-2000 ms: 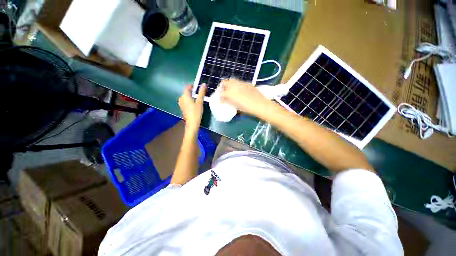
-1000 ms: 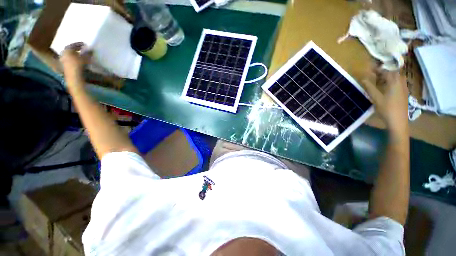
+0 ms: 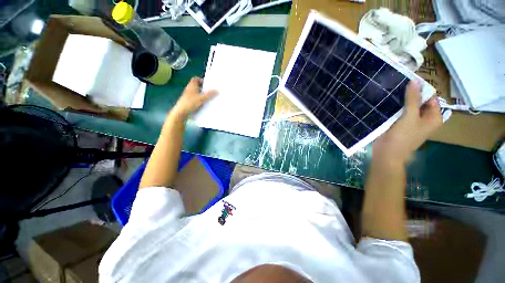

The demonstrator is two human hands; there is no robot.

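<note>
A white sheet [image 3: 237, 91] lies over a solar panel on the green bench; only a thin strip of the panel shows at its upper left. My left hand [image 3: 194, 99] is at the sheet's left edge, fingers apart; whether it still touches the sheet is unclear. My right hand [image 3: 412, 121] grips the right corner of another solar panel [image 3: 349, 83], dark face up and tilted, over the edge of the cardboard. A white cable shows between the two panels. The crumpled off-white cloth [image 3: 392, 37] lies behind the held panel.
An open carton [image 3: 41, 69] with a white sheet stack [image 3: 91, 66] stands at the left. A yellow-capped bottle [image 3: 160, 44] and a dark-lidded cup [image 3: 152, 69] stand beside it. Stacked panels [image 3: 479, 66] are at the right. A blue crate [image 3: 124, 199] and black fan [image 3: 33, 160] are below left.
The cloth was let go at the upper right. My left hand went to the carton and came back; a white sheet now covers the left panel. My right hand has taken hold of the right panel.
</note>
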